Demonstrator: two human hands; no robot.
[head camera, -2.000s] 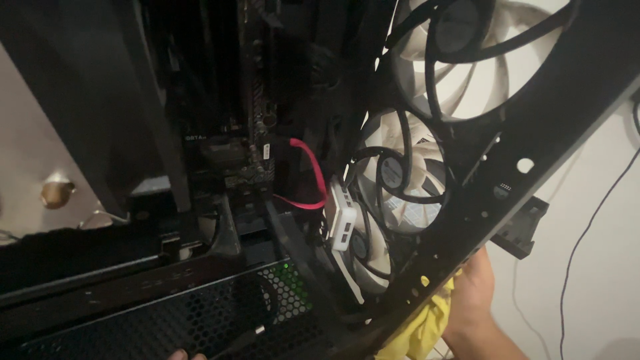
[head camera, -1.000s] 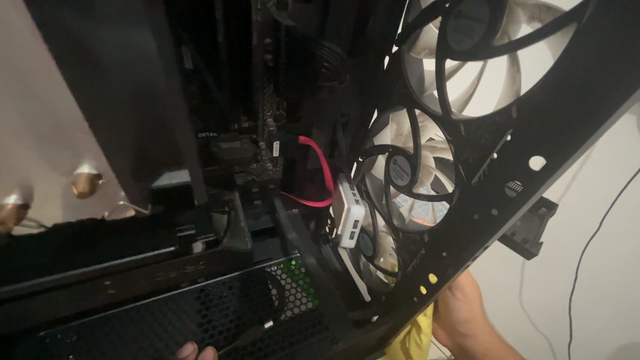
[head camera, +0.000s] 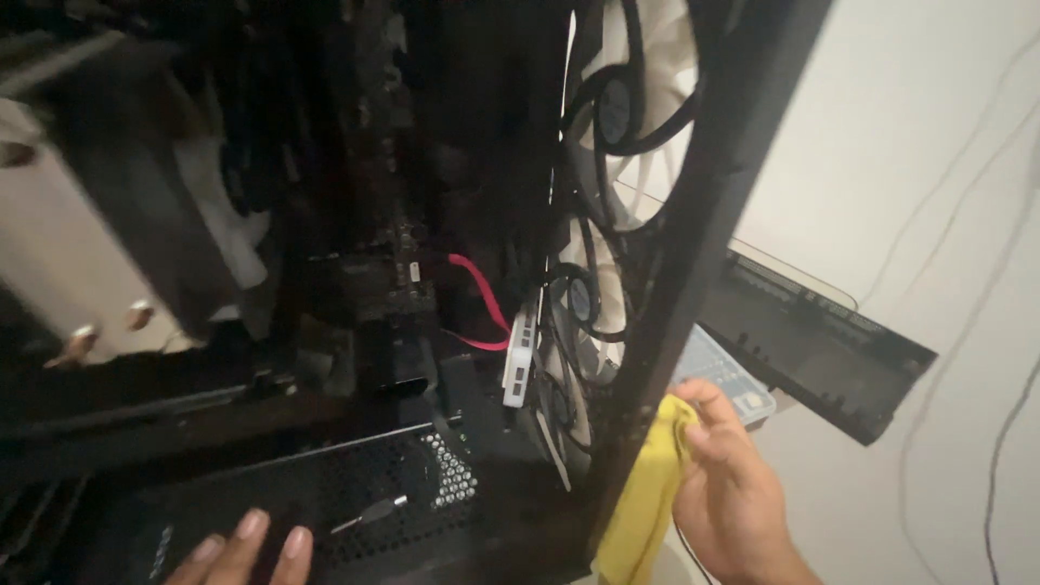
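Note:
An open black computer case fills most of the head view. My right hand (head camera: 727, 479) pinches a yellow cloth (head camera: 650, 496) beside the case's front edge. My left hand (head camera: 248, 552), with several fingertips showing, is spread over the perforated black shroud (head camera: 325, 496) at the bottom; nothing shows between its fingers. A cable with a small metal-tipped connector (head camera: 382, 510) lies on the shroud to the right of those fingers. A red cable (head camera: 483, 292) runs to a white hub-like box with ports (head camera: 520, 366) near the fans.
White-bladed case fans (head camera: 650, 114) line the front of the case. At left is a metal cooler (head camera: 73, 236) with copper-coloured pipe ends. Beyond the frame are a long black panel (head camera: 821, 349), a clear plastic box (head camera: 719, 374) and thin cables (head camera: 991, 479) against the pale wall.
The view has shifted, showing the black panel and clear box beyond the case. My right hand and the yellow cloth now show more fully, and more left fingers are in view.

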